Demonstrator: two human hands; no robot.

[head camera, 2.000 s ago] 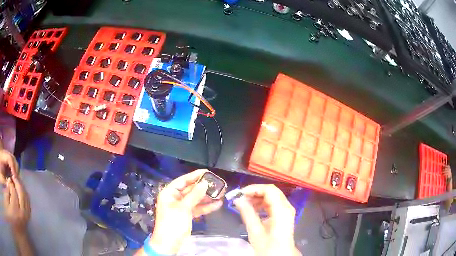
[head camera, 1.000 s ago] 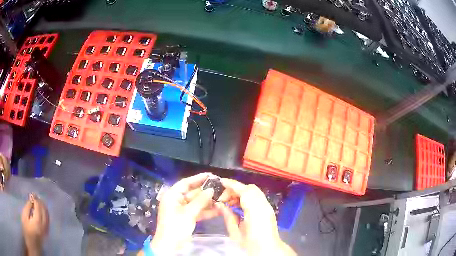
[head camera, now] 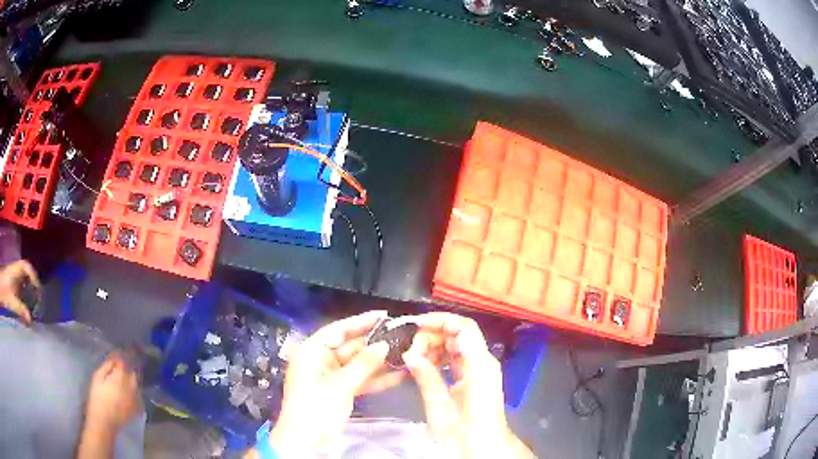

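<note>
A small dark squarish watch unit is held between both my hands in front of the bench edge. My left hand grips its left side with thumb and fingers. My right hand pinches at its right side; a pale edge shows along the unit there, and whether it is a film cannot be told. On the bench, a red-orange tray at the right holds two dark units in its near right corner. Another red-orange tray at the left is nearly full of dark units.
A blue press fixture with a black cylinder and orange hose stands between the trays. A blue bin with pale scraps lies below the bench edge. Another person's hand is at the left. A grey-white cabinet stands at the lower right.
My hands were apart two seconds ago, then came together around the unit; the right fingers now sit higher at its right edge. The other person's arm at the left has shifted right.
</note>
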